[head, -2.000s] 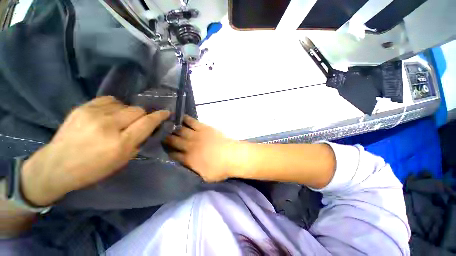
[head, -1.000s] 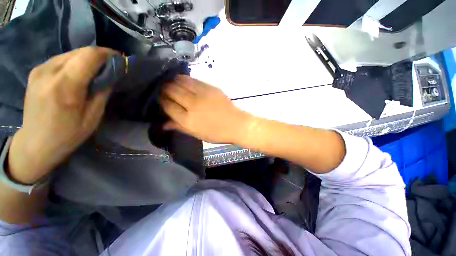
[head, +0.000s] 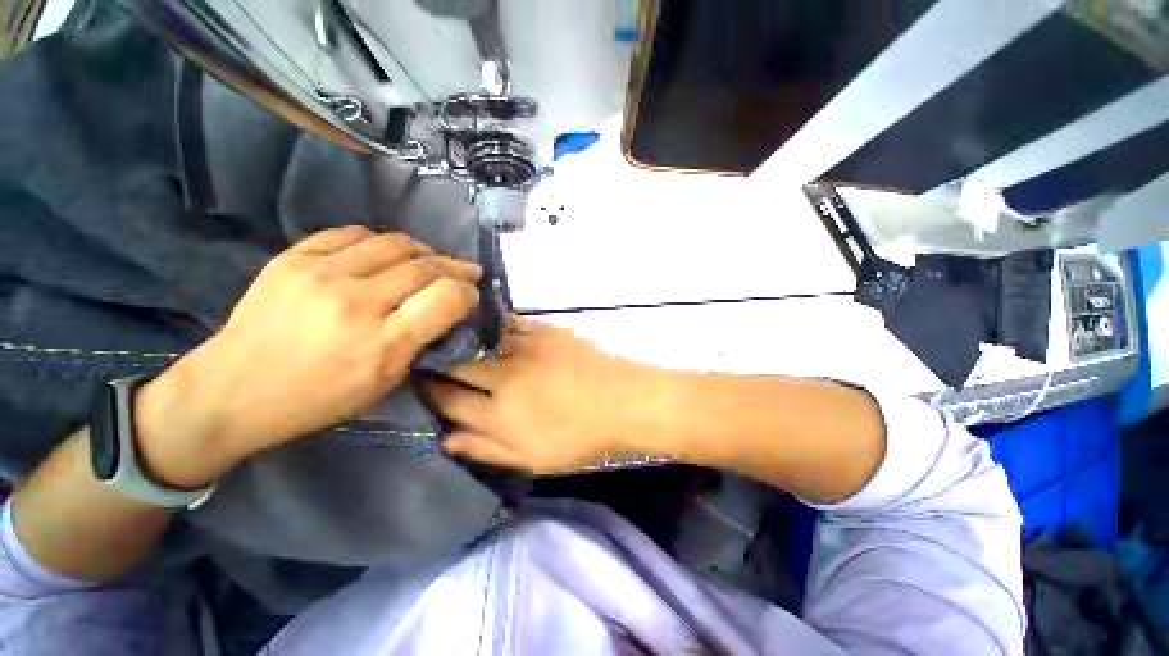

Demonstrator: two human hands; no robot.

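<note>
A large charcoal-black denim garment [head: 116, 244] with light topstitched lines spreads over the left of the table and down to my lap. My left hand [head: 340, 320] lies on it, fingertips pinching the cloth just in front of the sewing machine's needle area. My right hand [head: 545, 397] grips the garment's dark folded edge beside it, fingertips close to the left ones. The tension dial [head: 501, 167] of the machine sits just above the fingertips. The presser foot and needle are too small and blurred to make out.
At right, black fabric scraps [head: 946, 308] and a slim black tool [head: 840, 231] lie on the white table [head: 692, 250] by the control panel [head: 1094, 308]. A dark glossy rectangle [head: 731, 77] is strapped to the machine arm. A blue crate [head: 1058, 468] and dark garments are below right.
Since one second ago, my left hand has lowered from holding a raised fold to the cloth near the needle. My right hand has shifted down. The camera view has shifted slightly.
</note>
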